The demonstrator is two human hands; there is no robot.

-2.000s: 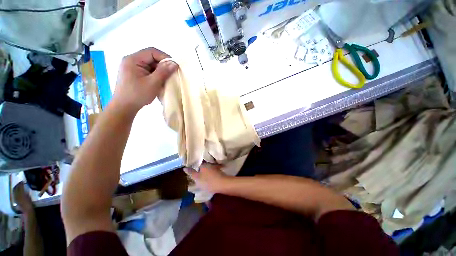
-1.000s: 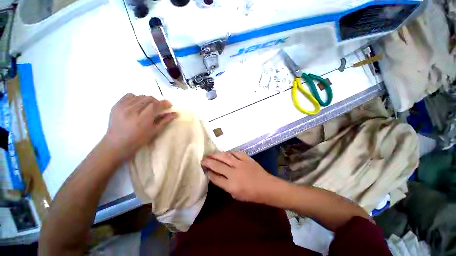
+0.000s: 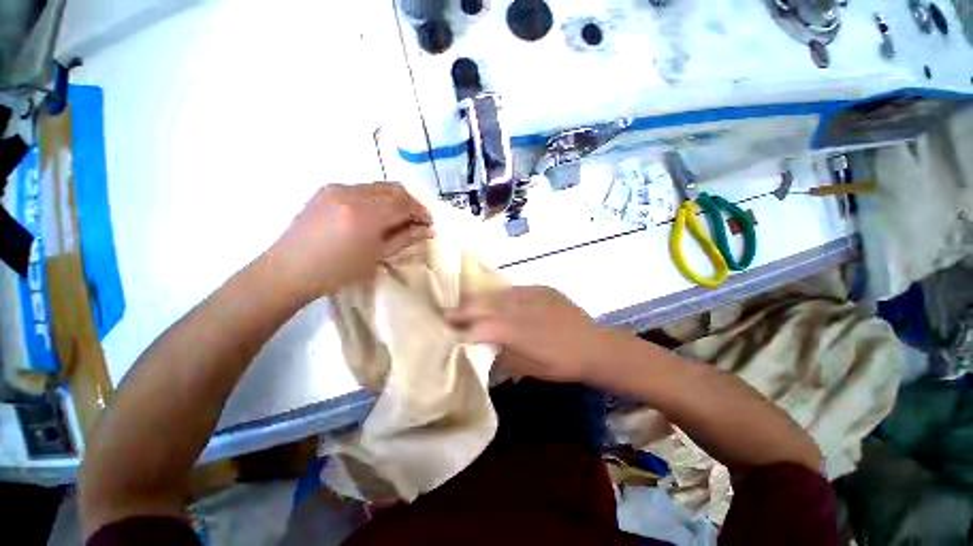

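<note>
A beige cloth piece [image 3: 421,373] lies on the white machine table and hangs over its front edge into the lap. My left hand [image 3: 357,235] holds its upper edge, fingers bent, just left of the needle area [image 3: 496,203] of the white sewing machine [image 3: 683,64]. My right hand [image 3: 533,328] is on the cloth's right side, thumb and fingers closed on a fold, slightly blurred. The cloth's top end reaches close to the presser foot; whether it lies under the foot I cannot tell.
Scissors [image 3: 701,243] with yellow and green handles lie right of the needle, beside small white labels [image 3: 637,194]. A measuring band [image 3: 736,286] runs along the front edge. Beige garments [image 3: 806,368] are heaped at the right. A cardboard strip [image 3: 73,288] is taped at the left.
The view has shifted. My left hand has brought the cloth's upper edge close to the needle area. My right hand has moved up from the cloth's lower end to its right side.
</note>
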